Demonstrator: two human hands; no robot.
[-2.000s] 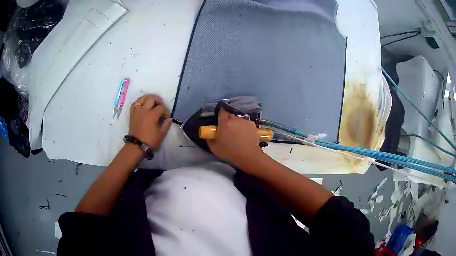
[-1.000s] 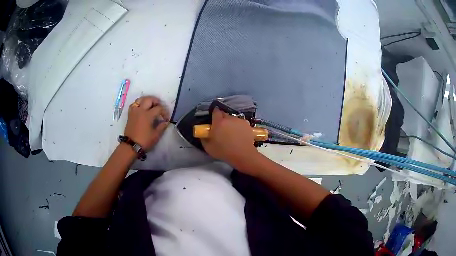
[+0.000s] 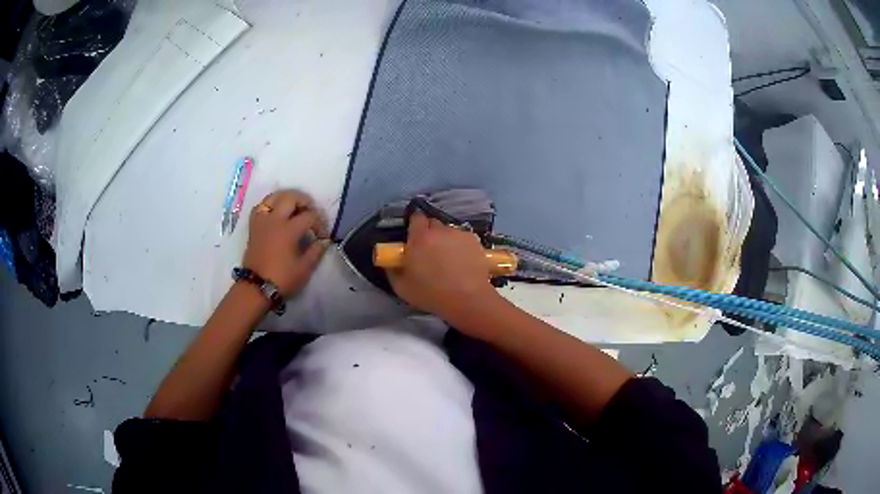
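A large blue-grey textured garment panel (image 3: 511,116) with thin dark edges lies flat on the off-white table cover (image 3: 289,96). My right hand (image 3: 444,265) is closed around the orange-yellow handle of the dark steam iron (image 3: 369,239). The iron rests over the panel's near left corner, its tip pointing left. My left hand (image 3: 282,243) is at that corner, just left of the iron's tip, with fingertips pinching the dark edge of the panel. The exact grip is partly hidden by the curled fingers.
Pink-and-blue snips (image 3: 236,196) lie left of my left hand. A white paper pattern piece (image 3: 145,101) lies at far left. Light blue hoses (image 3: 733,302) run right from the iron. A brown scorch mark (image 3: 691,241) is on the cover at right. Plastic-wrapped goods (image 3: 58,68) are at upper left.
The iron in my right hand has moved slightly left since two seconds ago, its tip now closer to the panel's corner. My left hand has barely moved.
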